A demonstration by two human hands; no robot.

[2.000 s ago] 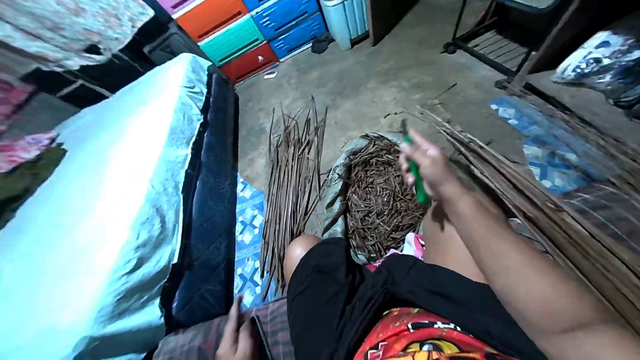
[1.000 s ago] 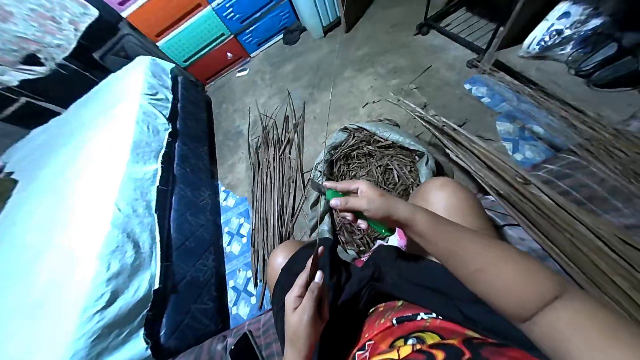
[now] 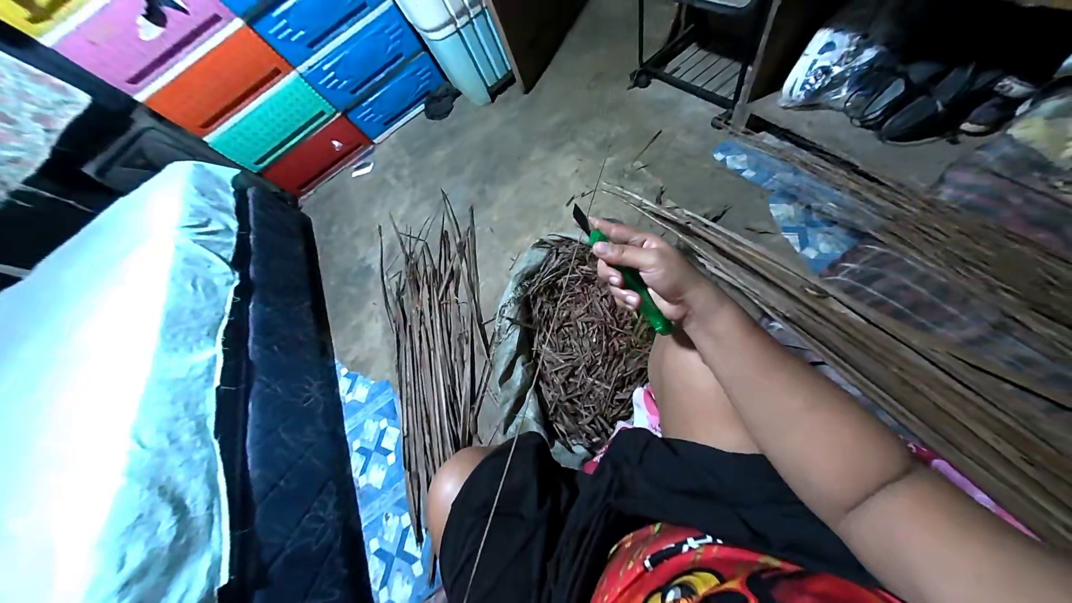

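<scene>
My right hand (image 3: pixel 649 272) grips the green handle of a short-bladed knife (image 3: pixel 630 280), its dark blade pointing up and to the left. Close to the blade runs a long thin strand (image 3: pixel 536 373), which slants down across my black shorts to the bottom edge. My left hand is out of view. Below the knife, between my knees, an open sack (image 3: pixel 515 343) holds short brown cut pieces of dried plant stalk (image 3: pixel 582 352). Left of the sack lies a bundle of long dry stalks or leaf strips (image 3: pixel 435 343).
More long dry strips (image 3: pixel 837 327) stretch along the right side. A mattress (image 3: pixel 285 377) with a pale sheet is at the left. Coloured plastic drawers (image 3: pixel 268 126) stand at the back left, a wheeled rack (image 3: pixel 703 71) and shoes (image 3: pixel 921 105) at the back right.
My left hand, low in the view a second ago, has gone out of sight. My right hand with the knife has moved up and right from over my lap side of the sack.
</scene>
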